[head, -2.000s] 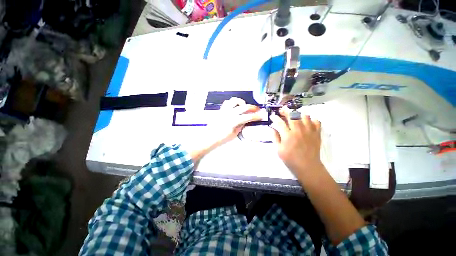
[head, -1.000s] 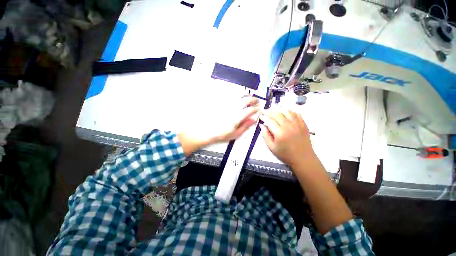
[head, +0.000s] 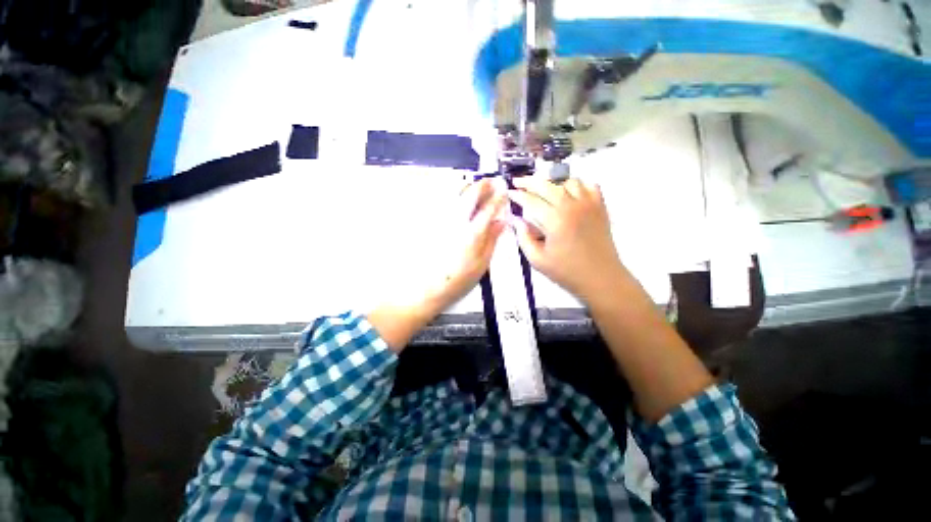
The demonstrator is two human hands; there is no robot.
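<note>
A white strip point(head: 518, 342) lies on a dark fabric strip point(head: 490, 306), whose dark edges show along both sides. The pair runs from the presser foot point(head: 518, 163) over the table's front edge to the lap. My left hand point(head: 480, 240) lies along the left side of the strips, fingertips just below the foot. My right hand point(head: 570, 229) presses on their right side, fingers spread near the foot. The fingers hide the strips' upper end. Whether the fingers pinch the cloth or only press it is hard to tell.
A wide dark piece point(head: 422, 150), a small dark square point(head: 303, 142) and a long dark strip point(head: 209, 176) lie left of the needle. White strips point(head: 728, 219) hang over the edge at right. An orange-and-black tool point(head: 863, 217) lies far right. The machine head point(head: 715, 112) stands above my right hand.
The white and dark strips have turned from lying sideways, left of the needle, to pointing toward the lap. Both hands stay at the needle. The camera view has shifted.
</note>
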